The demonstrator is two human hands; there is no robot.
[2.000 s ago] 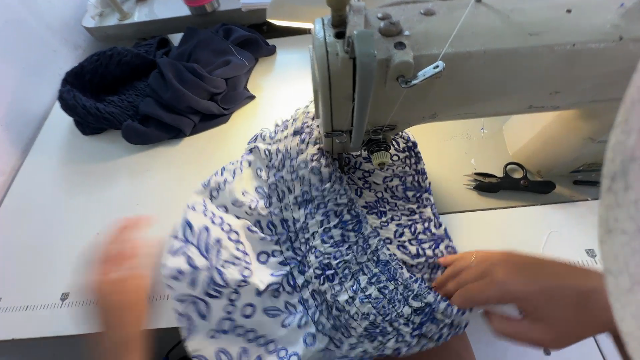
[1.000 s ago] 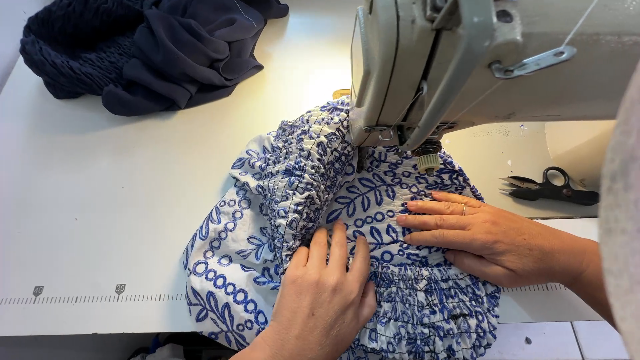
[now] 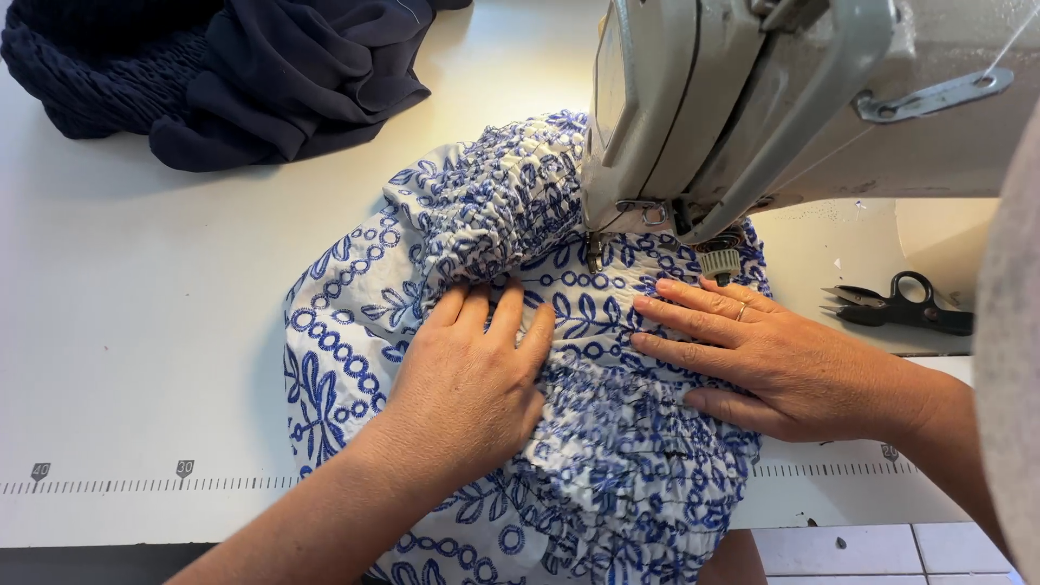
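Note:
A white fabric piece with blue embroidery and shirred, elastic-gathered bands (image 3: pixel 642 439) lies under the head of a sewing machine (image 3: pixel 650 122). The presser foot (image 3: pixel 595 253) is over a flat stretch of it between two gathered bands; whether it presses down I cannot tell. My left hand (image 3: pixel 479 374) rests on the cloth left of and below the foot, its fingertips at the edge of the upper gathered band. My right hand (image 3: pixel 731 357), with a ring on one finger, lies flat with spread fingers on the cloth to the right of the foot. Part of the cloth hangs over the table's front edge.
A dark navy gathered garment (image 3: pixel 268 81) lies at the back left of the white table (image 3: pixel 146 325). Black thread snips (image 3: pixel 894 305) lie to the right of the machine's needle area. A measuring scale (image 3: pixel 106 485) runs along the front edge. Floor tiles (image 3: pixel 837 552) show below.
My left hand, blurred left of the cloth two seconds ago, is now on it. My right hand has gone from the cloth's right edge to lie flat near the foot. The view has moved closer.

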